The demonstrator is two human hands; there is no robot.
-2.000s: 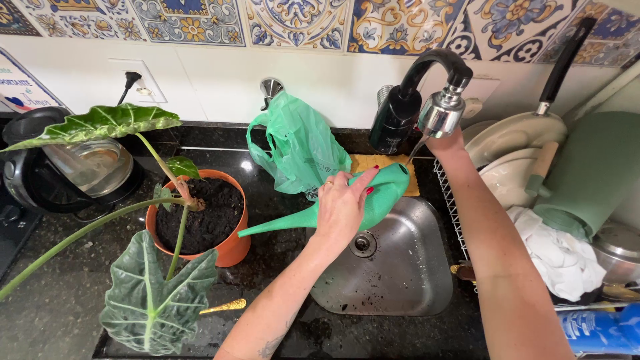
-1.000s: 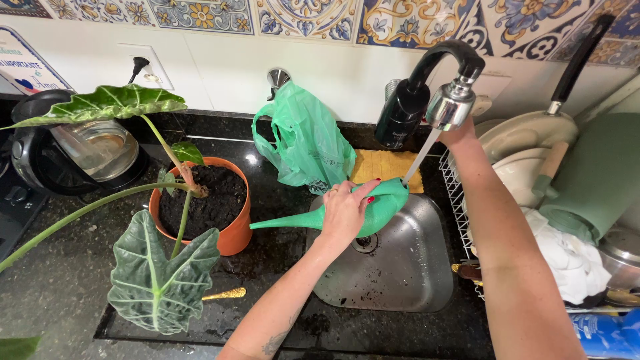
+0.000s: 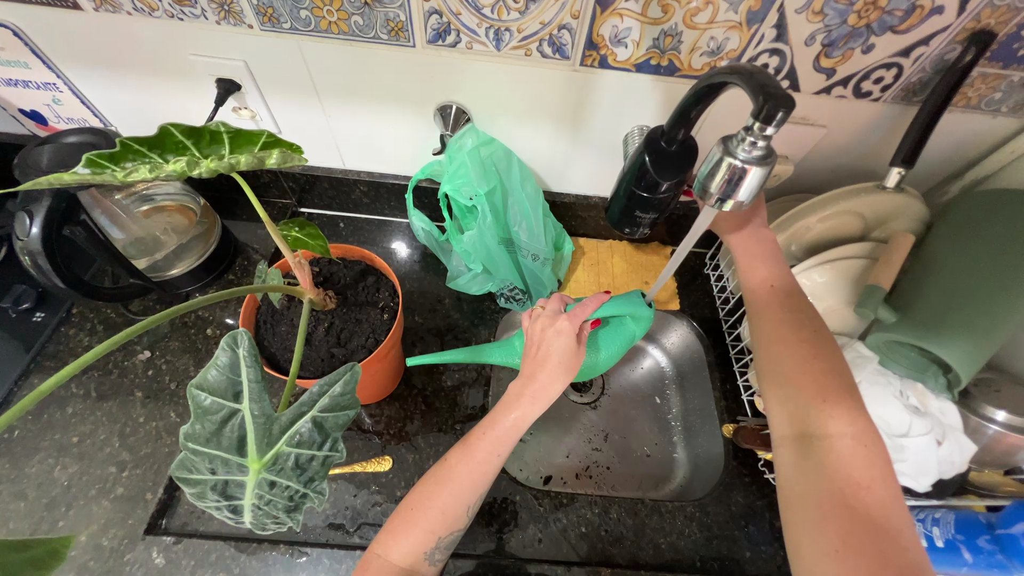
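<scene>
My left hand (image 3: 554, 340) grips the handle of a green plastic watering can (image 3: 612, 344), held over the steel sink (image 3: 640, 432) with its long spout pointing left. A stream of water runs from the faucet's chrome head (image 3: 734, 170) to the opening at the can's top right. My right hand (image 3: 744, 216) is behind the faucet head, mostly hidden, so its grip does not show. Left of the spout's tip stands an orange pot (image 3: 384, 368) of dark soil with a large-leaved alocasia plant (image 3: 256, 448).
A green plastic bag (image 3: 496, 224) and a yellow cloth (image 3: 616, 264) lie behind the sink. A glass electric kettle (image 3: 160, 232) stands at the left, and a gold-coloured utensil handle (image 3: 362, 466) lies near the pot. At the right a wire dish rack (image 3: 726, 320) holds dishes, a pan and a white cloth.
Water now runs visibly from the faucet to the can; two seconds ago no clear stream showed. My left hand keeps its hold on the can.
</scene>
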